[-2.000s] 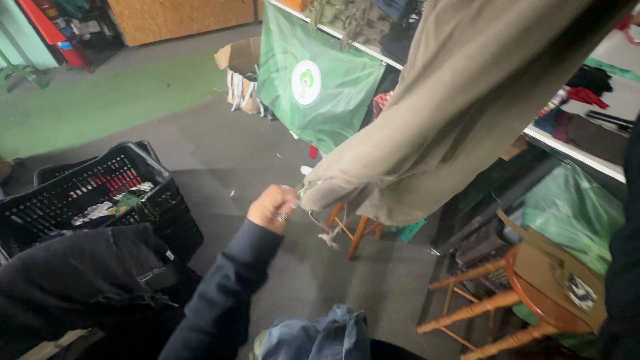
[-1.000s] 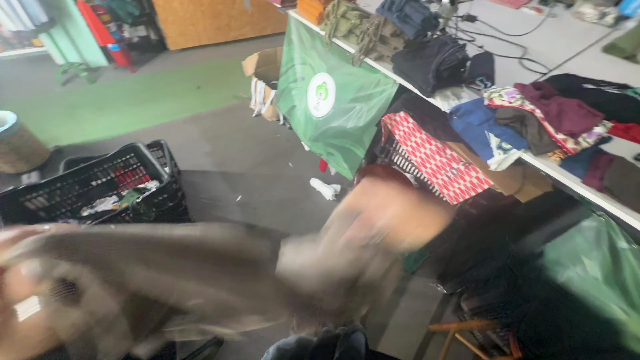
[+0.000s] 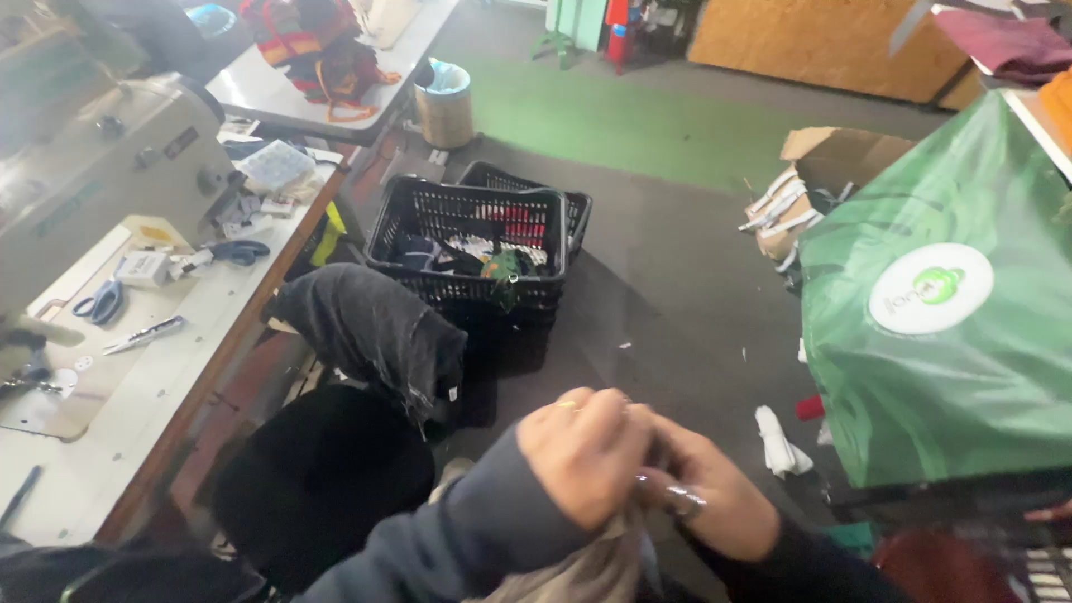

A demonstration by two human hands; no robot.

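My left hand (image 3: 586,456) and my right hand (image 3: 712,490) meet at the lower middle of the head view. Both are closed on one end of a beige-grey cloth garment (image 3: 578,569), which hangs down below them and runs out of the frame. The fingers hide the gripped part of the cloth. A ring shows on each hand. Left of my hands, a dark denim garment (image 3: 368,331) lies draped near a black seat (image 3: 327,486).
A sewing machine (image 3: 109,176) stands on a worktable at left, with blue-handled scissors (image 3: 100,301) and thread snips (image 3: 144,335). Ahead are black plastic crates (image 3: 469,197), a bin (image 3: 444,109) and a cardboard box (image 3: 846,151). A green plastic sheet (image 3: 921,377) hangs at right.
The view has swung left to the sewing table. My hands, wide apart on the garment one second ago, are now together. Two seconds ago the garment stretched up to the right.
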